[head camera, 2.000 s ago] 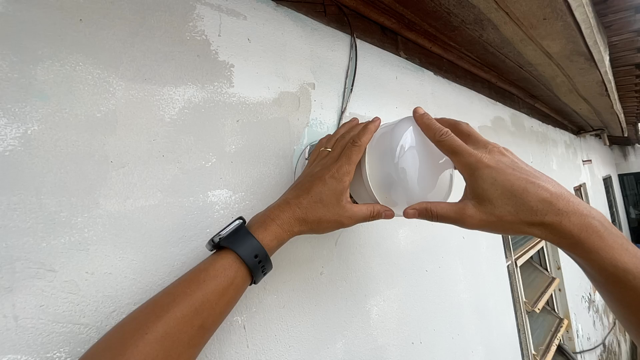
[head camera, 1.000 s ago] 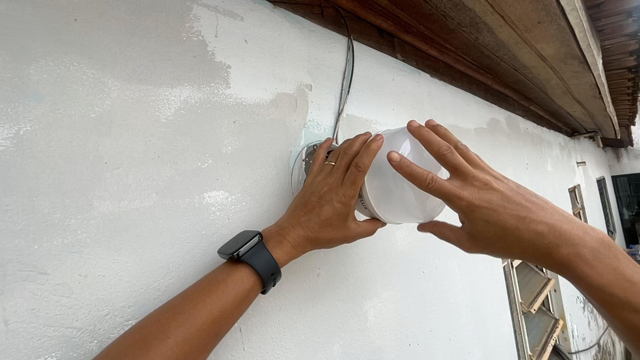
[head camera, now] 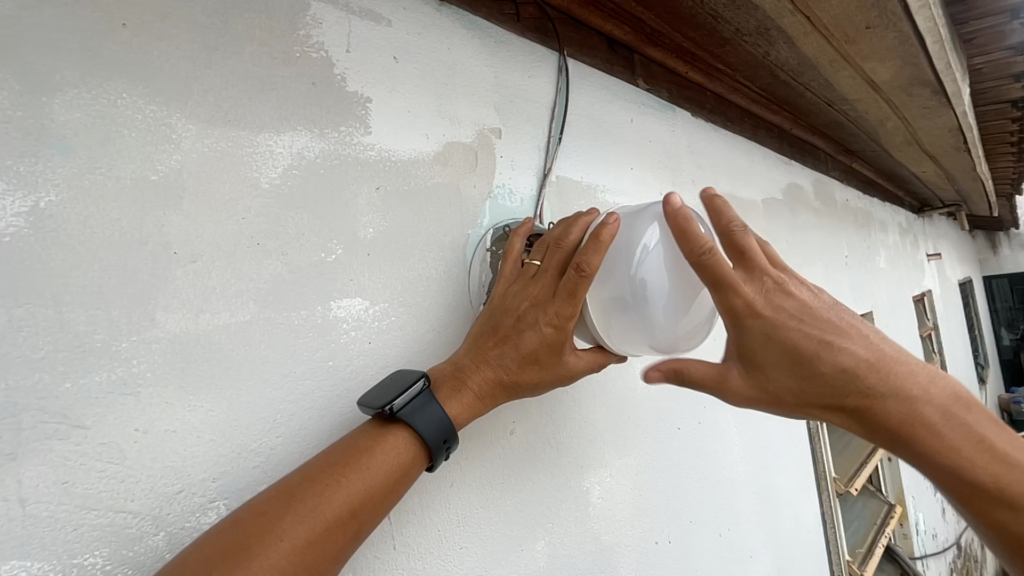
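Observation:
A large white LED bulb point(head camera: 652, 280) with a frosted dome points away from the wall. My left hand point(head camera: 540, 312), with a ring and a black smartwatch point(head camera: 408, 412), is wrapped around the bulb's base side, fingers over the top and thumb beneath. My right hand point(head camera: 760, 312) is spread around the dome's outer end, its thumb lower and apart from the bulb. Behind my left fingers, a round opening point(head camera: 500, 252) in the wall shows rough grey mortar and bits of wire; the bulb's base and whatever it sits in are hidden. Electrical wires point(head camera: 556, 136) run down to this opening.
The white wall point(head camera: 240, 320) has patchy grey paint. Above it runs a brown wooden eave point(head camera: 760, 88). A louvred window point(head camera: 860, 488) with tilted panes is at the lower right, below my right forearm, and more windows point(head camera: 928, 328) lie farther along the wall.
Two seconds ago both hands were close on the bulb, my right thumb at its lower edge. My right fingers have since shifted over the dome and the right thumb now stands off it.

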